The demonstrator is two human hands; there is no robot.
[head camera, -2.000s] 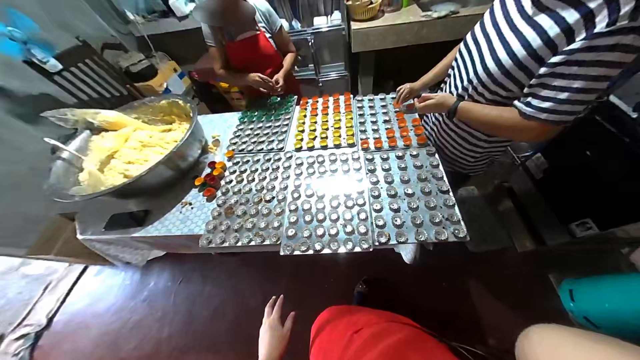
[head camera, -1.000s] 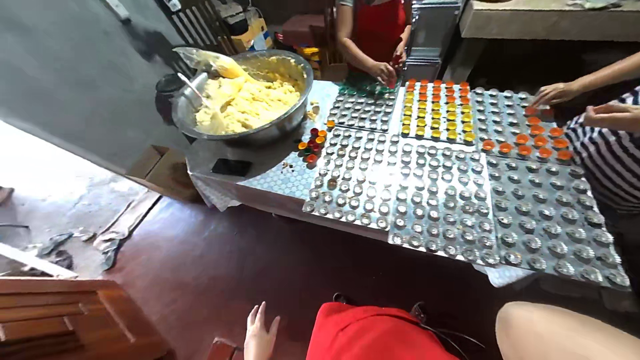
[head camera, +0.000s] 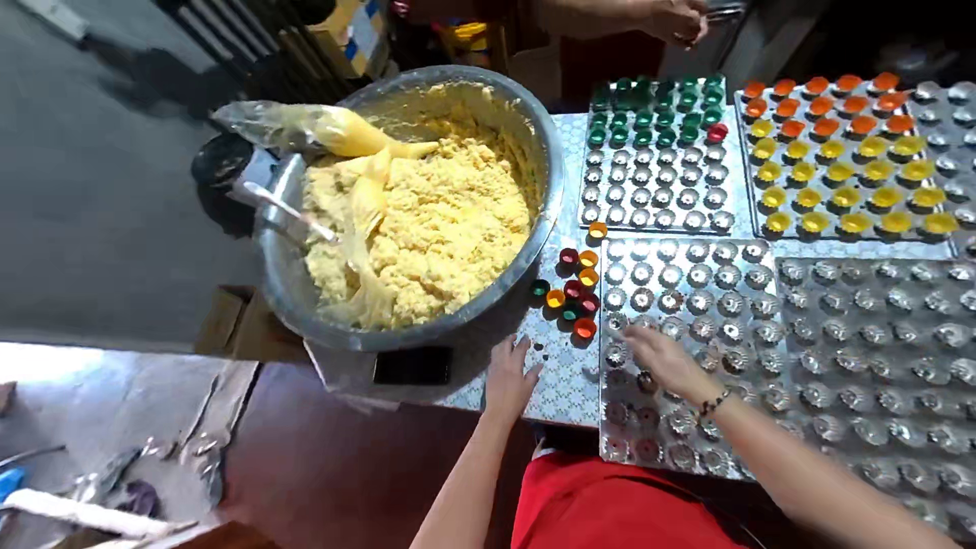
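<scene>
My left hand [head camera: 511,381] rests at the table's near edge, fingers apart and empty, between a dark phone [head camera: 412,366] and a metal tray of small fluted tins [head camera: 690,286]. Over that tray's left part reaches my right hand [head camera: 665,358], a beaded bracelet at its wrist; whether its fingertips hold anything is unclear. Loose paper cups [head camera: 573,289] in red, orange and green lie just left of the tray. Left of them stands a large metal basin [head camera: 550,152] of yellow dough [head camera: 450,229], with filled plastic piping bags [head camera: 354,133] and a white-handled utensil [head camera: 290,210] on it.
Behind lie a tray with green cups [head camera: 656,114] and a tray with orange and yellow cups [head camera: 846,156]. Another tray of bare tins [head camera: 877,335] is at the right. Across the table a person's hand [head camera: 679,21] shows. A cardboard box [head camera: 259,324] stands below the basin.
My left hand has come up to the table's edge from in front of it. My right hand has come into view over the near tray. The view has swung left and closer to the table.
</scene>
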